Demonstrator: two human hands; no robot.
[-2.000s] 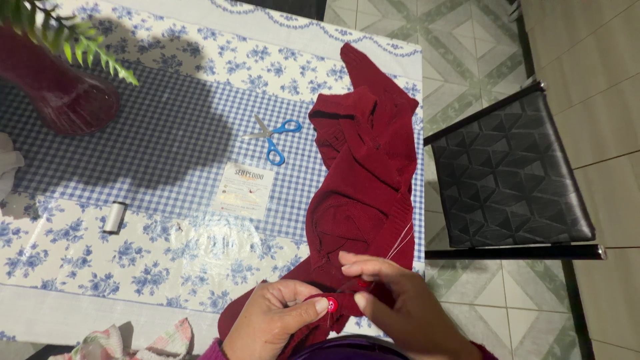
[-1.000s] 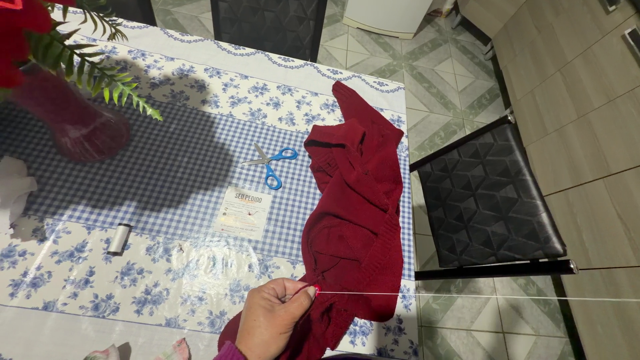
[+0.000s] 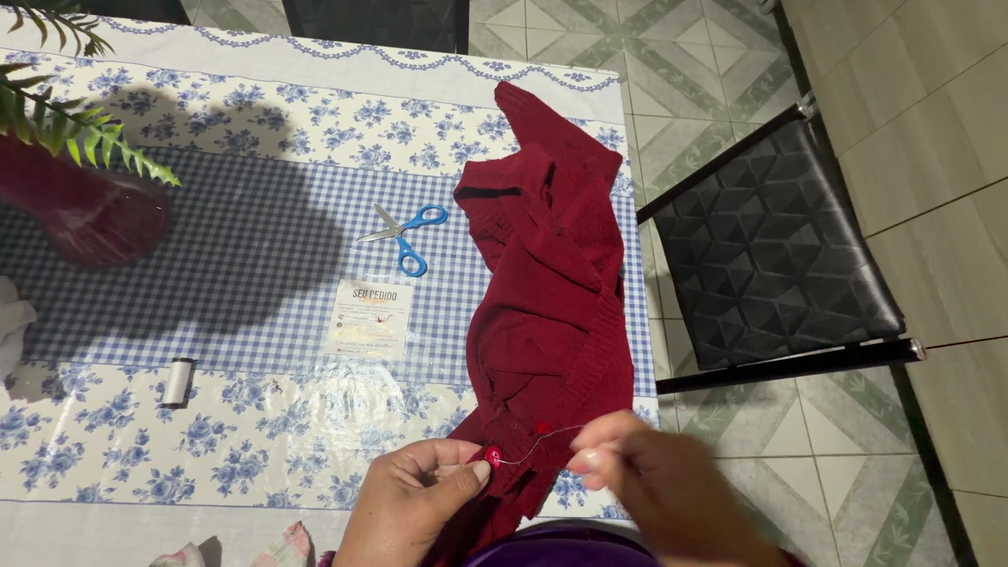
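Note:
A dark red knitted garment (image 3: 551, 291) lies bunched along the table's right end. My left hand (image 3: 421, 492) pinches its lower edge beside a red button (image 3: 494, 456). From that button a pale thread (image 3: 524, 457) runs slackly to the fingertips of my right hand (image 3: 638, 472), which is blurred and closed on the thread's end; whether a needle is there cannot be told. A second red button (image 3: 543, 429) shows on the knit just behind the thread. Scissors with blue handles (image 3: 400, 232) lie with parted blades left of the garment.
A printed card (image 3: 370, 319) and a spool of white thread (image 3: 179, 383) lie on the patterned tablecloth (image 3: 236, 441). A dark red vase (image 3: 110, 216) with fern leaves stands at the left. A black chair (image 3: 776, 244) is beyond the table's right edge.
One second ago the thread was stretched taut out to the right, with my right hand out of view. Now that hand is back near the button and the thread hangs slack. My left hand stays on the garment.

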